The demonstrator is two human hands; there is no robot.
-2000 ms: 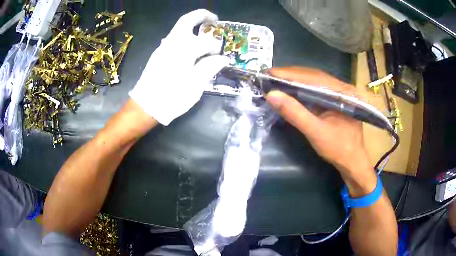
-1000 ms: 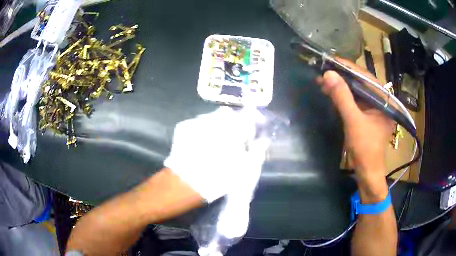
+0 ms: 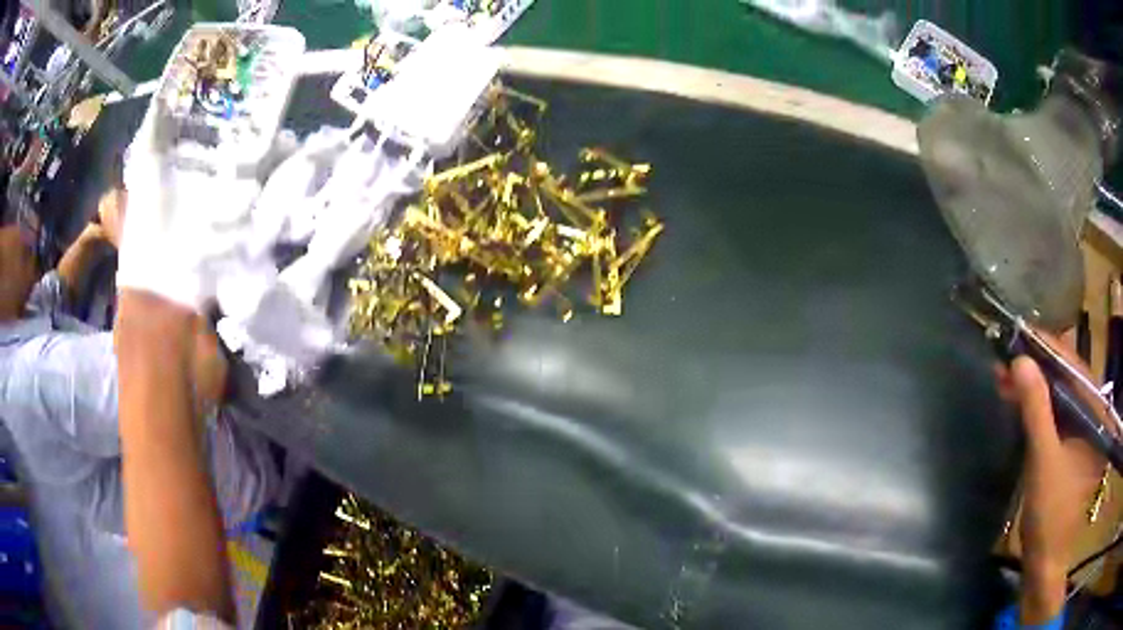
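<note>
My left hand (image 3: pixel 185 240), in a white glove, is at the upper left. It holds an open white socket housing (image 3: pixel 229 92) with its bagged cord below. Green board and brass parts show inside the housing. The glove and bag blur together, so the fingers are hard to make out. My right hand (image 3: pixel 1050 449), bare, is at the right edge, partly cut off, and holds the soldering iron (image 3: pixel 1069 396) with its metal front pointing up and left. A loose pile of brass contact strips (image 3: pixel 517 228) lies on the dark mat between my hands.
Stacked power strips (image 3: pixel 434 89) stand just right of my left hand. A green conveyor belt (image 3: pixel 690 37) with a pale edge runs behind and carries another open housing (image 3: pixel 943 64). The fume hood (image 3: pixel 1016 203) is upper right. A parts bin of strips (image 3: pixel 388 572) is below. Another person sits left.
The view has turned left. My left hand has carried the socket housing with its bagged cord from the middle of the mat to the far left, beside the stacked strips. My right hand still holds the iron.
</note>
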